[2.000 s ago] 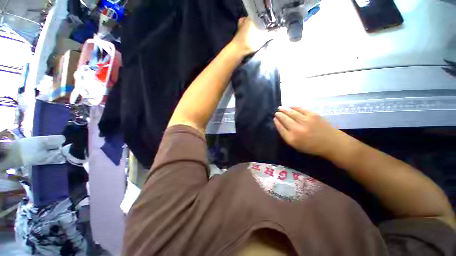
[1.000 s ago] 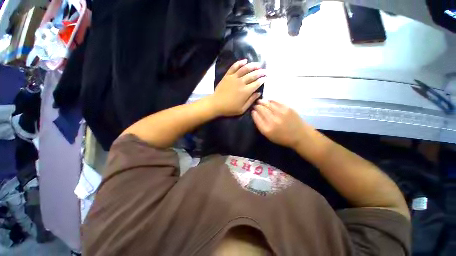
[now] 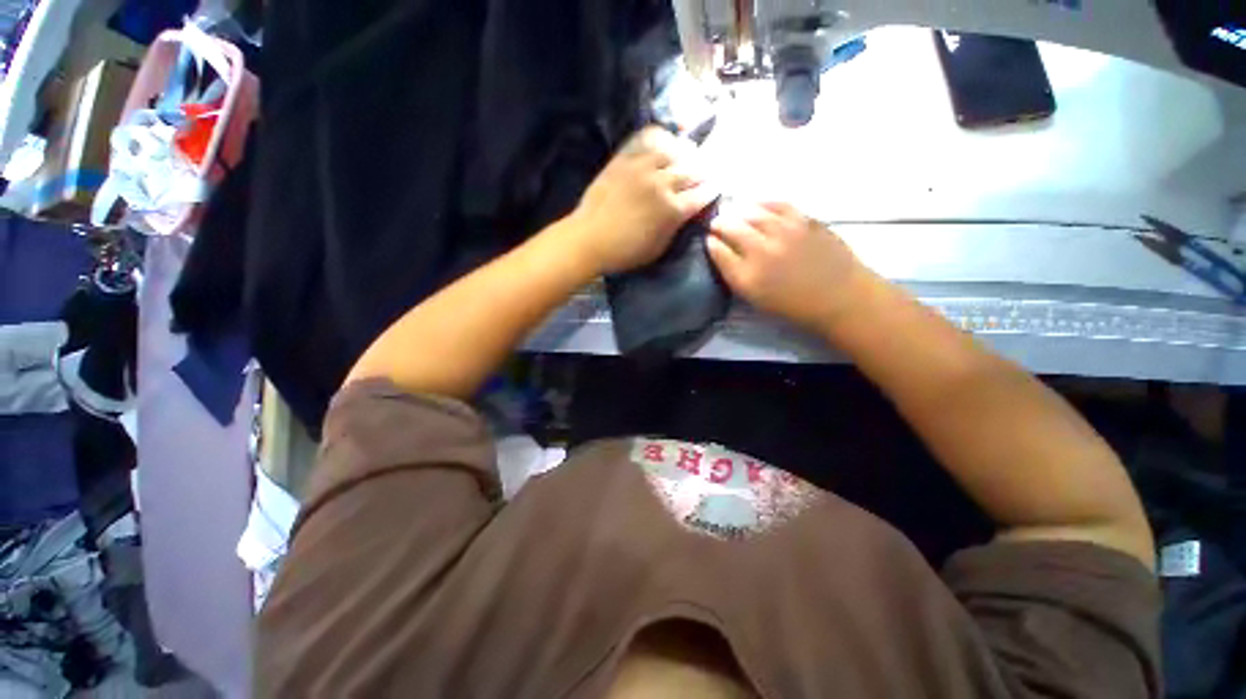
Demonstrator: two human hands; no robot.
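A large black garment (image 3: 396, 164) covers the left part of the white sewing table (image 3: 875, 164) and hangs over its front edge. A narrower black piece (image 3: 666, 303) runs from near the machine's needle area to the table's front edge. My left hand (image 3: 642, 198) lies on the black cloth just in front of the machine head (image 3: 738, 41), fingertips pressing it. My right hand (image 3: 786, 260) is close beside it, its fingertips at the right edge of the black piece, thumb partly hidden. Glare blurs the fingertips and needle area.
A black phone (image 3: 996, 79) lies right of the machine head. Small snips (image 3: 1192, 257) lie at the table's right end, behind the printed ruler strip (image 3: 1011, 314). At left are a pink basket (image 3: 232, 116) with white and red scraps and a mauve-grey side board (image 3: 191, 478).
My left hand first drew back from beside the needle, and both hands have since moved forward towards the machine. The black piece's near end now shows at the table edge.
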